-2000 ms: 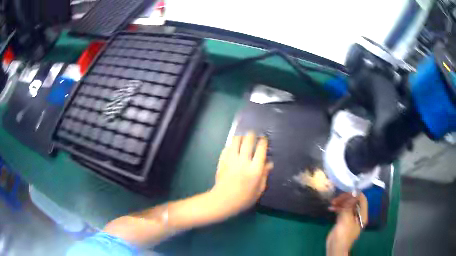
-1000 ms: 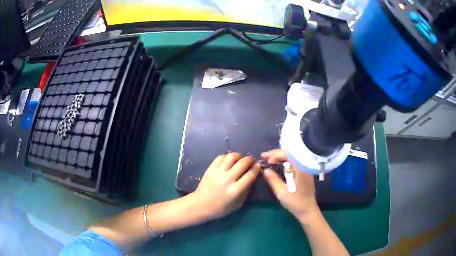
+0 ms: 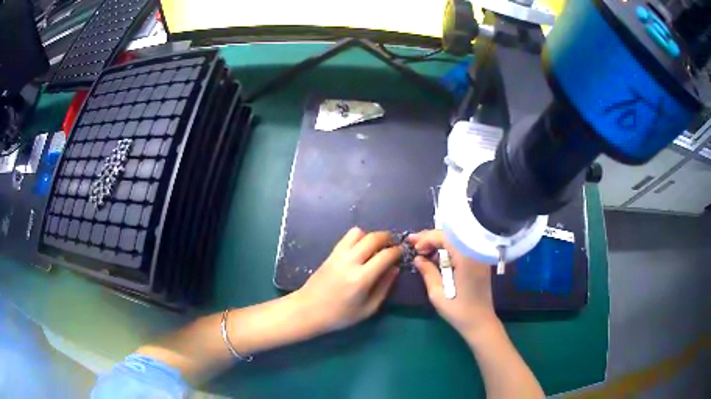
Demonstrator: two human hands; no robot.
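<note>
Small dark components with silver specks (image 3: 406, 251) form a little cluster between my two hands, low on the black mat (image 3: 366, 179). My left hand (image 3: 351, 277) has its fingertips on the cluster's left side. My right hand (image 3: 460, 284) pinches at the cluster's right side with thumb and finger. A slim white tool (image 3: 447, 274) also lies in my right hand, across the fingers. The fingers hide part of the cluster.
The video microscope (image 3: 546, 164) with its white ring light (image 3: 475, 226) stands just right of my hands. Stacked blister trays (image 3: 132, 156), with a component cluster on top (image 3: 110, 173), are at left. A silver-grey plate (image 3: 347, 115) lies at the mat's far edge, a blue pad (image 3: 546, 266) at its right.
Since two seconds ago, my right hand has moved left from under the ring light to meet my left hand. In the last second, the fingers have shifted slightly and more of the cluster shows.
</note>
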